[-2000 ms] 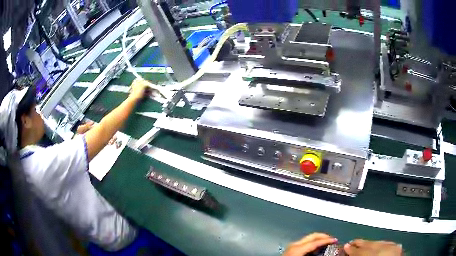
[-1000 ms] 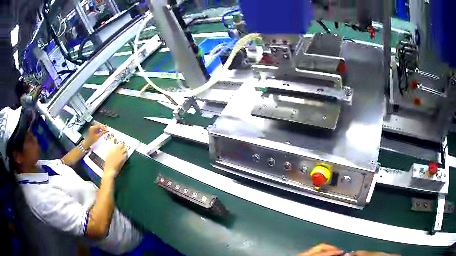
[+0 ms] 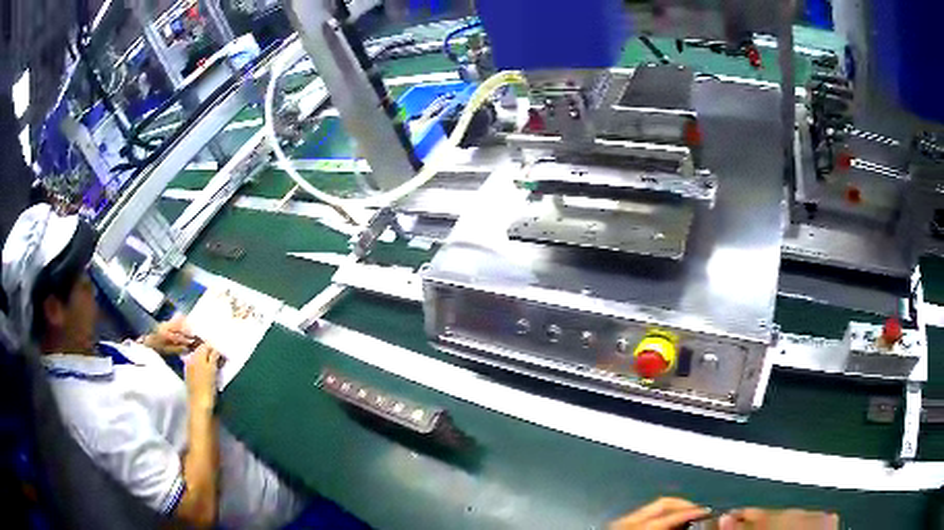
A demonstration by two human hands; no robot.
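My left hand (image 3: 660,513) is at the bottom edge, right of centre, cut off by it. Its fingertips touch a small dark piece (image 3: 714,520), possibly the end of a bar module. Just right of it is a flat reddish-brown shape (image 3: 784,520), also cut off; I cannot tell whether it is the sanding block or my right hand's fingers. A dark bar module (image 3: 383,404) with a row of pale dots lies on the green bench, left of my hands, slanting down to the right.
A white rail (image 3: 518,399) crosses behind the bench. Beyond it stands a silver press machine (image 3: 600,331) with a red stop button (image 3: 654,357). A switch box (image 3: 883,347) is at right, above a partly seen conveyor bar (image 3: 882,410). A person (image 3: 114,409) sits at left by a paper sheet (image 3: 230,323).
My hands stay at the bottom edge, showing less than two seconds ago. The view has shifted slightly. The neighbouring person's hands have drawn back and come together. The conveyor bar at right has moved rightward.
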